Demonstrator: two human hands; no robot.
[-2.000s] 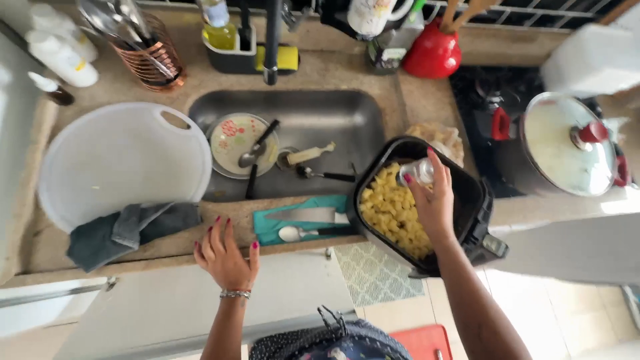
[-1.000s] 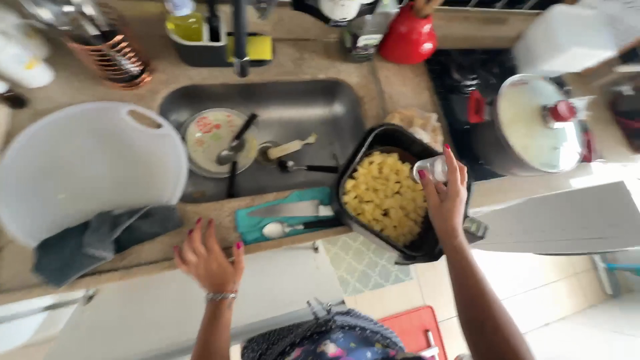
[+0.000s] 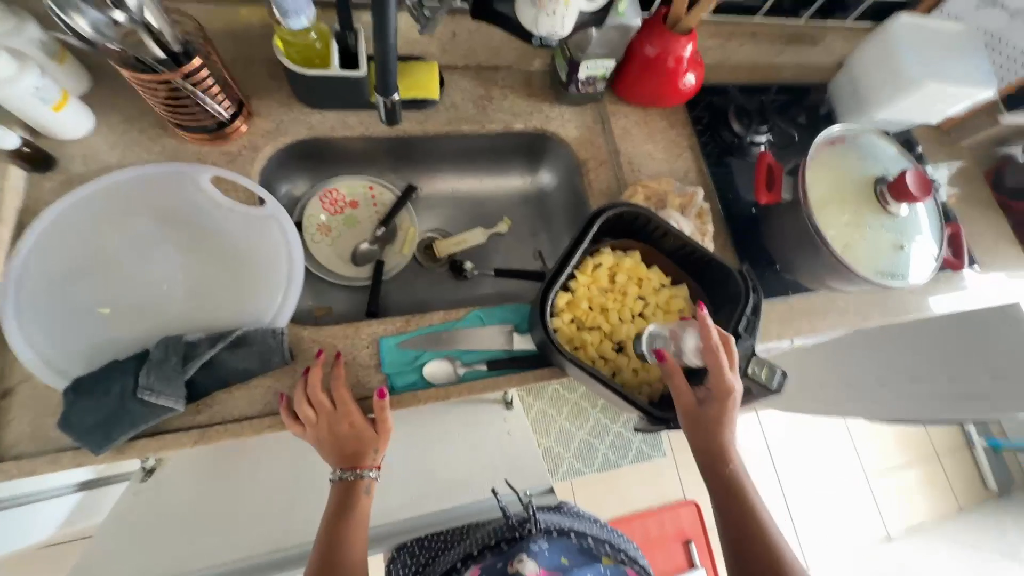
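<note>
My right hand (image 3: 708, 384) grips a small clear shaker (image 3: 676, 344), tilted over diced yellow food, possibly potato (image 3: 612, 308), in a black air fryer basket (image 3: 584, 228). The basket stands at the counter's front edge. Fingers spread and holding nothing, my left hand (image 3: 340, 416) rests at the counter edge. It is between a dark grey cloth (image 3: 168, 384) and a teal cloth (image 3: 396, 368). On the teal cloth lie a knife (image 3: 460, 339) and a spoon (image 3: 444, 370) with a black handle.
The sink (image 3: 496, 184) behind holds a flowered plate (image 3: 344, 216) and utensils. A white cutting board (image 3: 152, 264) lies at left. On the right, a lidded pot (image 3: 872, 216) stands on the cooktop (image 3: 736, 120). A tap (image 3: 386, 72) reaches over the sink's rear edge. Beside the basket is a plastic bag (image 3: 680, 208).
The shaker in my right hand was nearer the basket's upper right side; it is now lower, with its end over the diced food. My left hand stays at the counter edge.
</note>
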